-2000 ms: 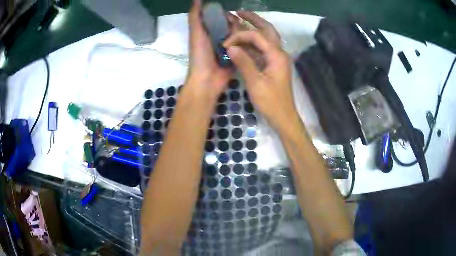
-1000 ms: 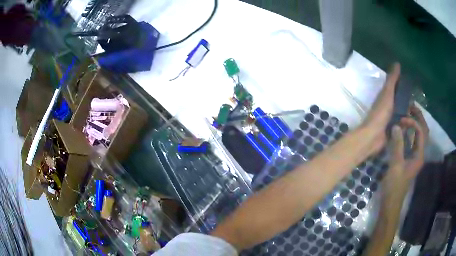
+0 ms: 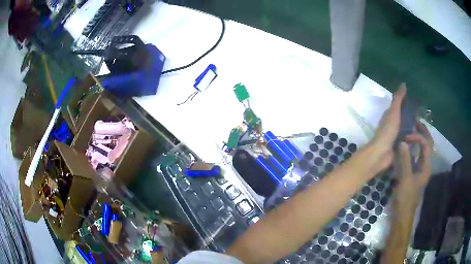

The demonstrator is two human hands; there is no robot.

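Note:
A dark, rounded handheld device [image 3: 408, 117] is held upright at the right side of the view. My left hand [image 3: 390, 129] holds it from its left side, with the thumb or a finger pointing up along it. My right hand [image 3: 417, 149] is bent at its lower right part, fingers on it. The fingers partly hide the device. Under my forearms lies a clear sheet with rows of round black pads [image 3: 330, 143]. Left of it are blue cells [image 3: 279, 154] with wires, beside a black curved housing [image 3: 251, 167].
Green circuit boards [image 3: 241, 92] and a small wired cell [image 3: 206, 78] lie on the white bench [image 3: 279, 62]. A blue and black stand [image 3: 135, 67] with a cable is at the upper left. A clear blister tray [image 3: 206, 203], cardboard boxes [image 3: 126, 170] and a grey post [image 3: 346, 46] are around.
The view has turned to the left since two seconds ago, so my hands now appear at the right. Both hands stay on the device. Over the last second little else has changed.

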